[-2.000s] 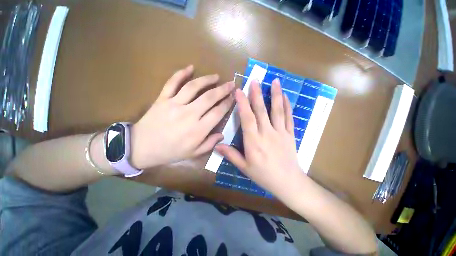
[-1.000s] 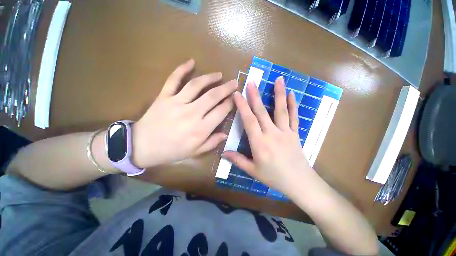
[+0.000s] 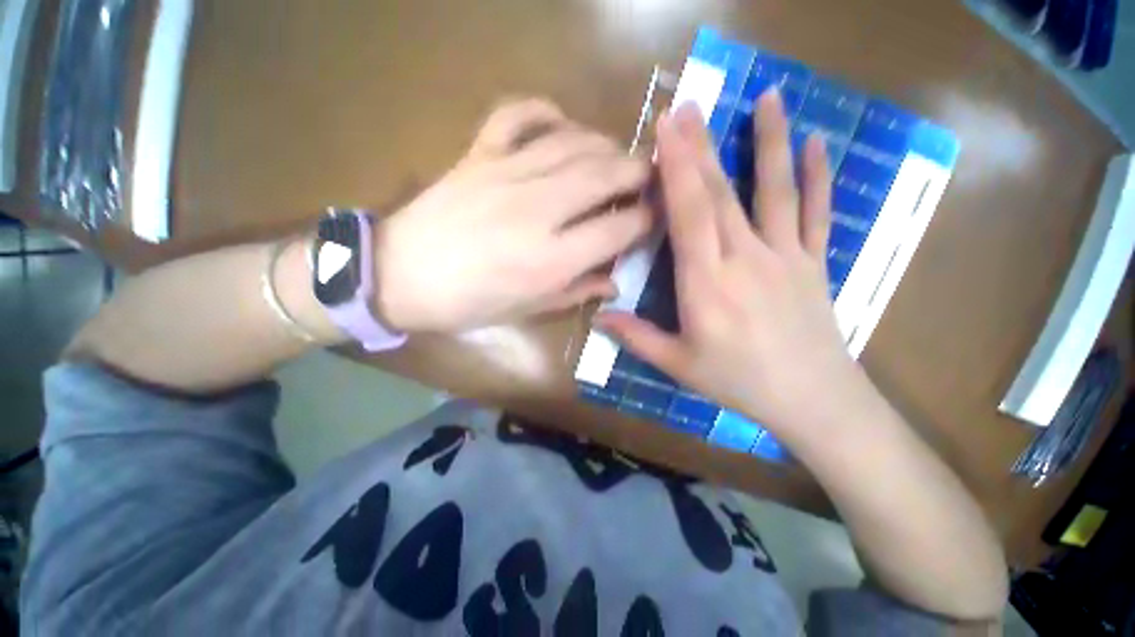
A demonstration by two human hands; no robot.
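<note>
A blue cell panel (image 3: 859, 187) lies tilted on the brown tabletop, with a white strip (image 3: 899, 243) along its right edge and another white strip (image 3: 706, 93) along its left edge. Thin silver wire shows just outside the left edge. My right hand (image 3: 753, 280) lies flat on the panel with fingers spread, its index finger and thumb over the left strip. My left hand (image 3: 517, 230) is at the panel's left edge with bent fingers, the fingertips near the strip and wire. Whether it pinches anything is hidden.
Silver ribbon bundles lie at the left (image 3: 85, 112) and right (image 3: 1070, 417). White strips lie beside them, at left (image 3: 159, 118) and right (image 3: 1077, 299). Dark blue cells (image 3: 1073, 27) are at the top right corner. A black box with a yellow label (image 3: 1085, 524) is at lower right.
The view has shifted, so the panel sits higher and further right. My left hand's fingers have curled in closer to the panel's left edge. My right hand still lies on the panel.
</note>
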